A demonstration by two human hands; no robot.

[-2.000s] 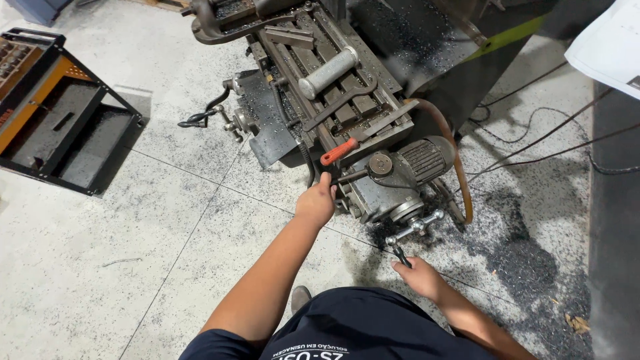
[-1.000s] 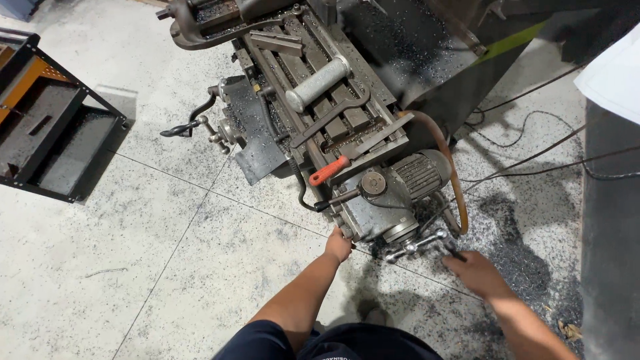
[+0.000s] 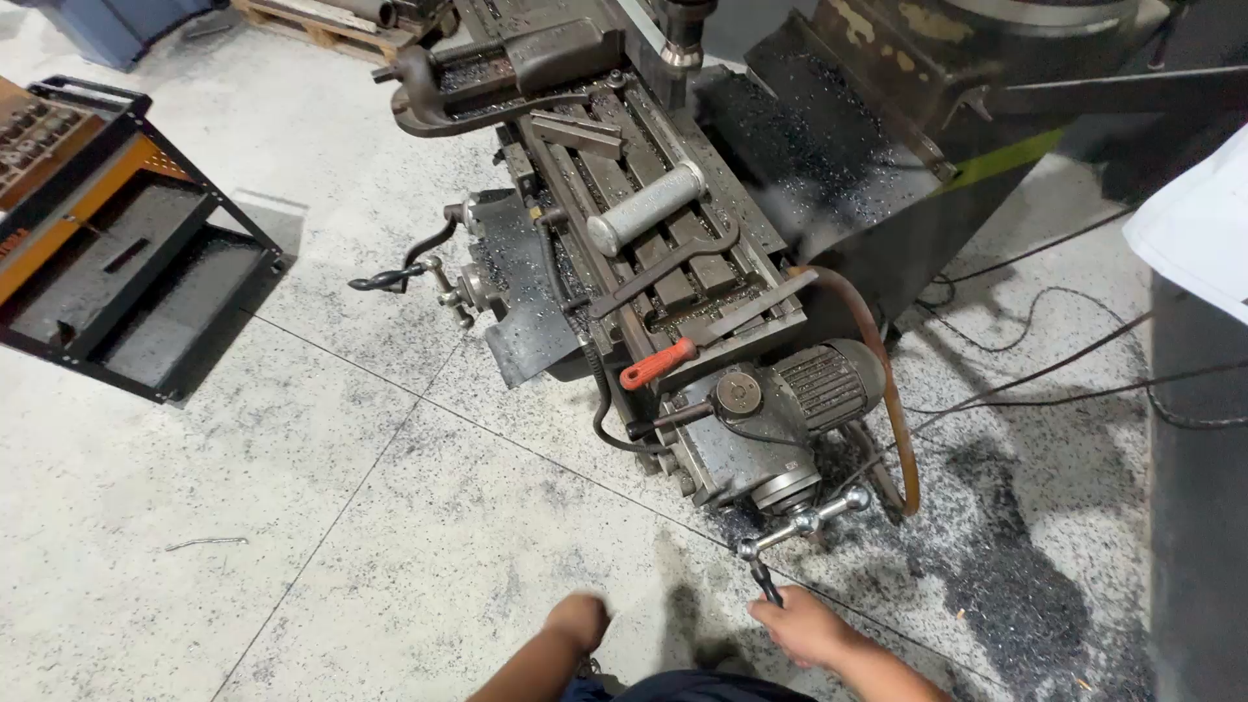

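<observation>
My right hand (image 3: 804, 624) is closed on the black handle of the metal ball crank (image 3: 804, 524) at the near end of a milling machine's table (image 3: 673, 283). My left hand (image 3: 579, 622), slightly blurred, is in front of my body over the floor, away from the machine; its fingers look curled, but whether it holds anything is hidden. Beside the crank are a power feed unit (image 3: 741, 448) and its finned motor (image 3: 829, 385). On the table lie an orange-handled file (image 3: 658, 364), an open-end wrench (image 3: 668, 268), a metal cylinder (image 3: 646, 209) and metal bars (image 3: 575, 135).
A machine vise (image 3: 507, 78) sits at the table's far end, near the spindle (image 3: 684, 34). Another crank (image 3: 450, 292) juts out left. A black tool cart (image 3: 146, 244) stands at left. Cables (image 3: 1024, 402) and metal chips (image 3: 1014, 575) lie on the floor at right.
My left hand has come away from the machine, back toward my body. My right hand stays at the crank handle, and the crank has turned.
</observation>
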